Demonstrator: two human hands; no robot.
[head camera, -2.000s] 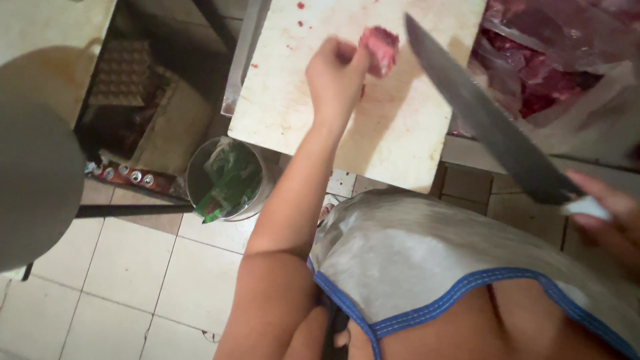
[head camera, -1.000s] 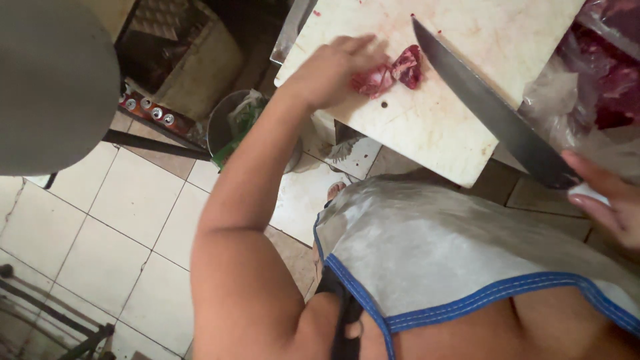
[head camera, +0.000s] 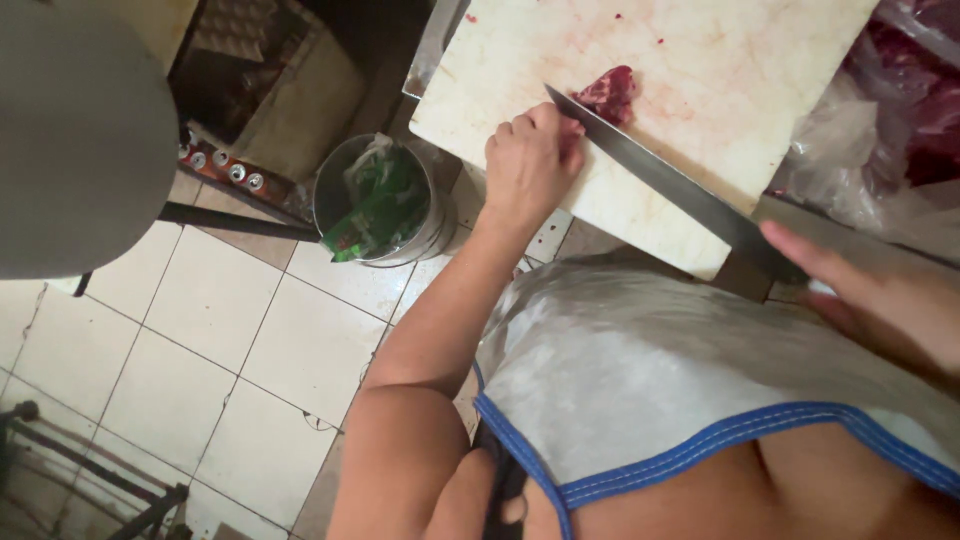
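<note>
My left hand (head camera: 531, 161) rests on a white cutting board (head camera: 480, 82), its fingers curled on a piece of red meat (head camera: 571, 127). My right hand (head camera: 862, 292) grips a large kitchen knife (head camera: 667, 180) by its pale handle, mostly hidden in the fingers. The blade lies slantwise over the board, its tip beside my left fingers. Just past the blade sits a chunk of marbled red meat (head camera: 611, 94); whether it is joined to the held piece cannot be told.
Raw meat in clear plastic bags (head camera: 836, 142) lies right of the board. A bucket (head camera: 439, 225) with green plastic stands at the board's lower left. Farther left are drink cans (head camera: 238, 173), an egg tray (head camera: 232, 22) and a round grey surface (head camera: 82, 142).
My left hand has come down onto the meat, which it held raised two seconds ago and was apart from one second ago. The knife has moved left, its blade now between the meat and my hand.
</note>
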